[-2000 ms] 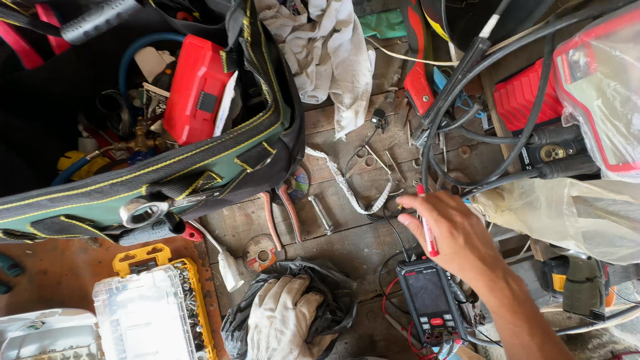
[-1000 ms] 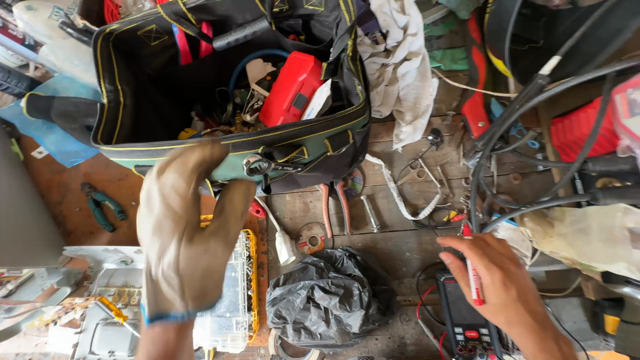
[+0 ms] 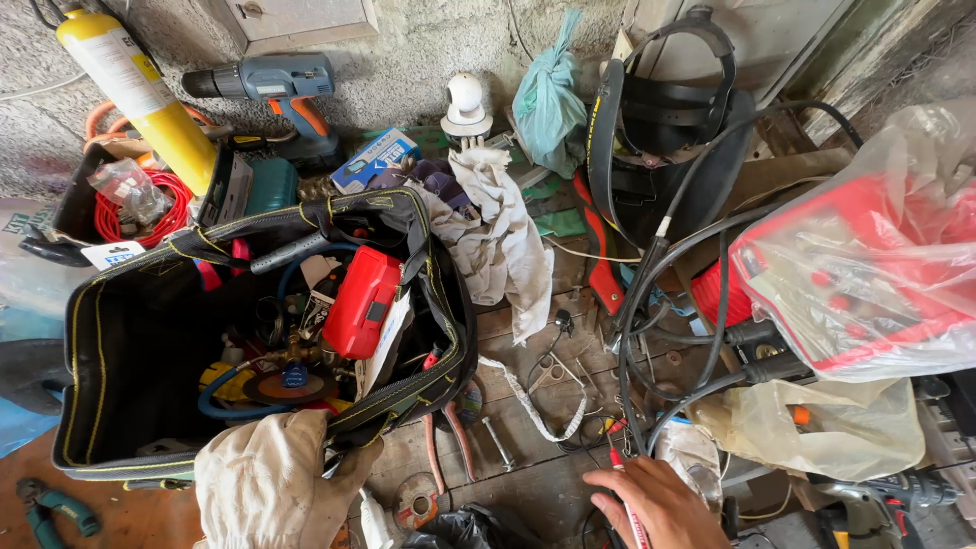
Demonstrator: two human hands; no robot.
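Observation:
My left hand (image 3: 267,484), in a pale work glove, is at the near rim of a black and green tool bag (image 3: 80,366); its fingers curl over the fabric edge, and a metal part shows beside the thumb. Inside the bag lie a red plastic case (image 3: 362,301), a blue hose (image 3: 217,412) and a cutting disc (image 3: 286,386). My bare right hand (image 3: 659,503) holds a slim red and white marker (image 3: 633,522), its red end pointing up. Pliers with pinkish handles (image 3: 459,442) and a long bolt (image 3: 498,444) lie on the boards between the hands.
Black cables (image 3: 633,366) loop past a welding helmet (image 3: 663,152) to a plastic-wrapped red machine (image 3: 862,282) at right. A cordless drill (image 3: 282,95) and yellow cylinder (image 3: 145,99) stand behind the bag. Green-handled pliers (image 3: 57,511) lie at lower left; a black plastic bag (image 3: 473,530) is at the bottom.
My gloved left hand has moved from above the near boards to the tool bag's rim. My right hand still holds the marker. The view has shifted toward the wall.

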